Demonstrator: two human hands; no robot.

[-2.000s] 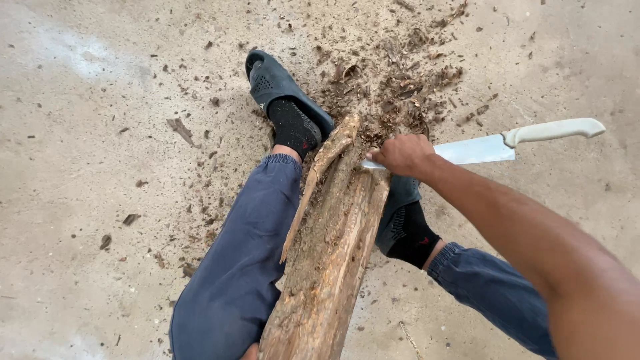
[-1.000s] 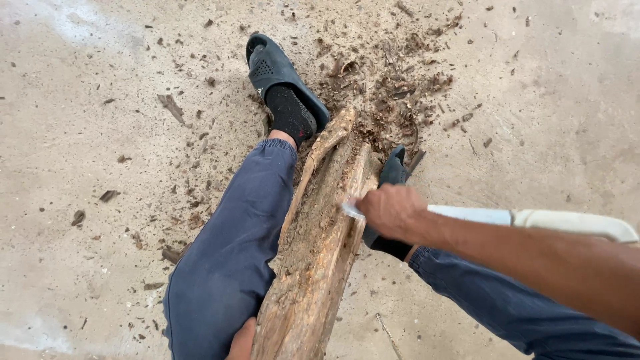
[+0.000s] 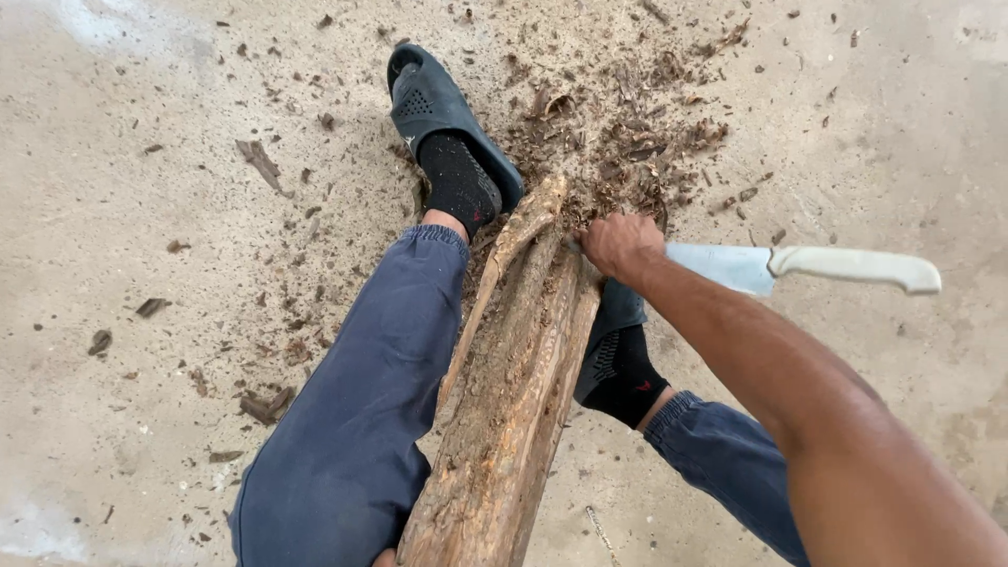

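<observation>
A rough wooden log (image 3: 504, 409) with a forked side piece (image 3: 512, 240) slants up from the bottom edge between my legs. My right hand (image 3: 622, 244) is closed around the blade of a large kitchen knife (image 3: 720, 266), near the log's upper end. The knife's white handle (image 3: 854, 266) points out to the right, and a bit of the blade shows on the left side of the fist. Only a fingertip or so of my left hand (image 3: 385, 558) shows at the log's lower left side; the rest is hidden or out of view.
Brown bark flakes and wood crumbs (image 3: 630, 150) cover the concrete floor (image 3: 118, 236) beyond the log. A slide sandal (image 3: 441, 102) on my left foot is beside the log's upper end; my right foot, in a black sock (image 3: 622, 370), is partly hidden behind log and arm.
Between one second ago and now, my right hand with the knife has moved up to the far end of the log. Less of my left hand shows at the bottom edge.
</observation>
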